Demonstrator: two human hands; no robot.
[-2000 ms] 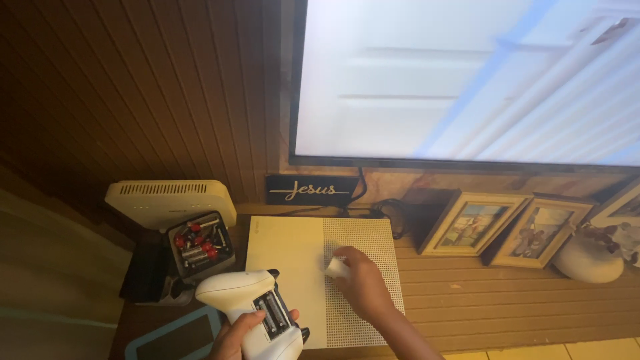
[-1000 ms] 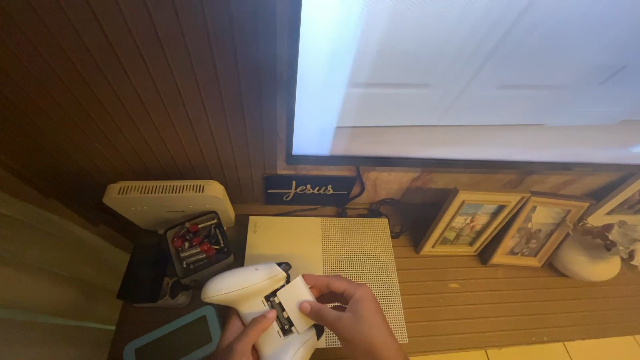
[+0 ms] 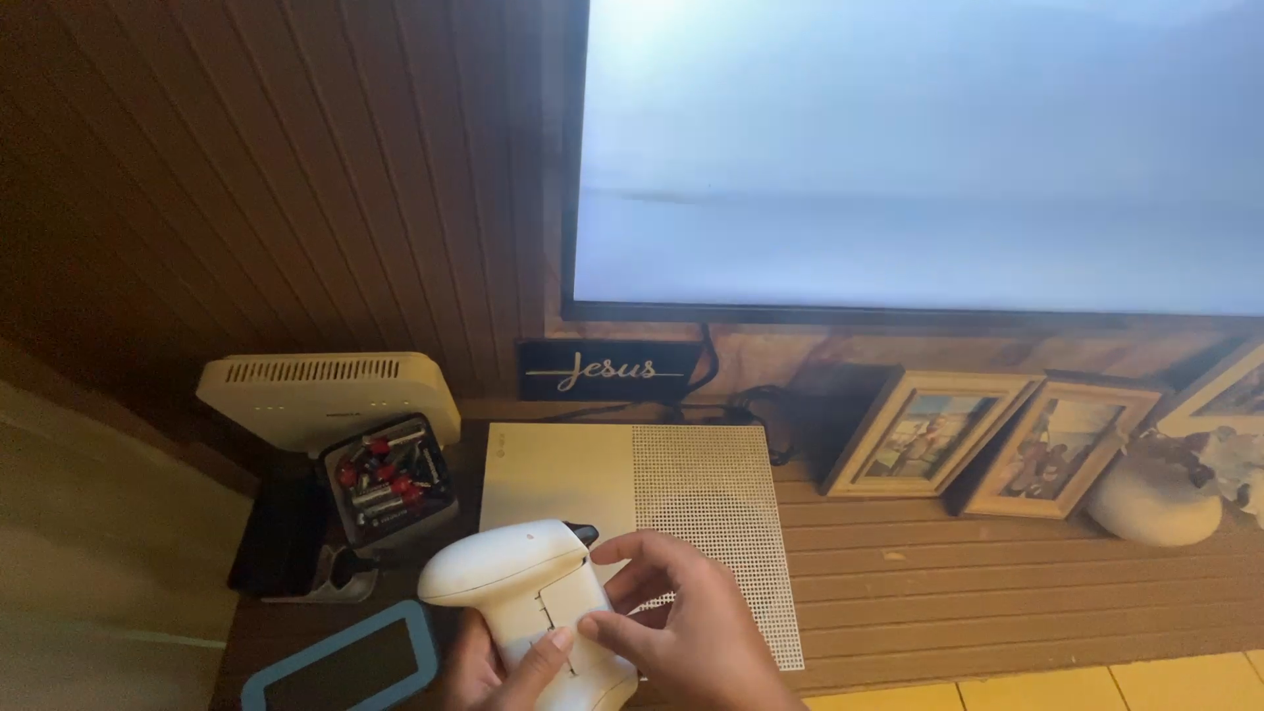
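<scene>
A white game controller (image 3: pixel 538 592) is held back side up above the front of a white game console (image 3: pixel 558 474). My left hand (image 3: pixel 504 662) grips it from below, the thumb lying on its back. On the controller's battery bay sits a white battery cover (image 3: pixel 575 597), its outline showing as a thin dark line; no batteries show. My right hand (image 3: pixel 681 617) has its thumb and fingers on the cover and the controller's edge. Whether the cover is fully seated I cannot tell.
Left of the console are a box of batteries (image 3: pixel 390 479), a white router (image 3: pixel 331 390) and a blue-framed tablet-like object (image 3: pixel 341 662). A television (image 3: pixel 889 311) is above; picture frames (image 3: pixel 923 434) and a round white vase (image 3: pixel 1155 499) stand right.
My right hand has brought the white cover from above the console onto the controller's back. The batteries seen in the bay earlier are now covered.
</scene>
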